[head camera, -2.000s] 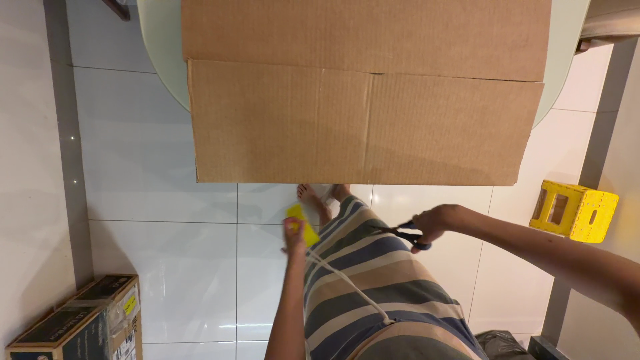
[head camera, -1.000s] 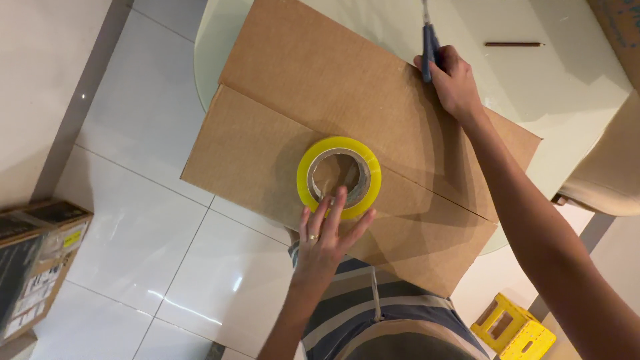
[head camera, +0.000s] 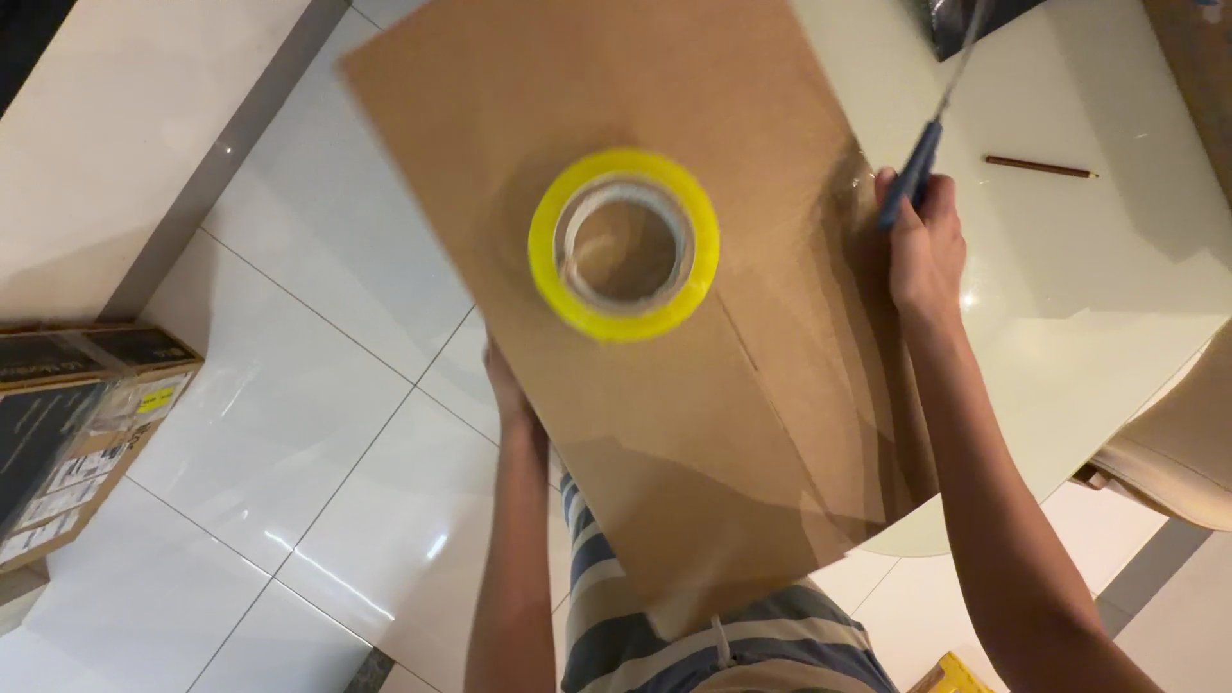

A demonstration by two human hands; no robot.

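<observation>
A cardboard box [head camera: 597, 423] stands at the table's near edge, turned at an angle, with a roll of yellow-edged tape [head camera: 624, 244] lying flat on its top. My left hand [head camera: 510, 390] is against the box's left side, its fingers mostly hidden by the cardboard. At the right side, my right hand [head camera: 926, 236] touches the box while gripping the dark blue handle of a bladed tool [head camera: 914, 173], probably scissors, its blade pointing up and away.
A brown pencil [head camera: 1039, 166] lies on the pale glass-topped table [head camera: 1068, 279]. A dark object [head camera: 962, 24] is at its far side. A printed carton [head camera: 87, 433] stands at left, a chair [head camera: 1174, 443] at right, and a yellow crate [head camera: 951, 674] at the bottom.
My left hand has left the tape roll and moved to the box's left side. The box has turned, and my right hand has come to its right side with the tool. The view has shifted.
</observation>
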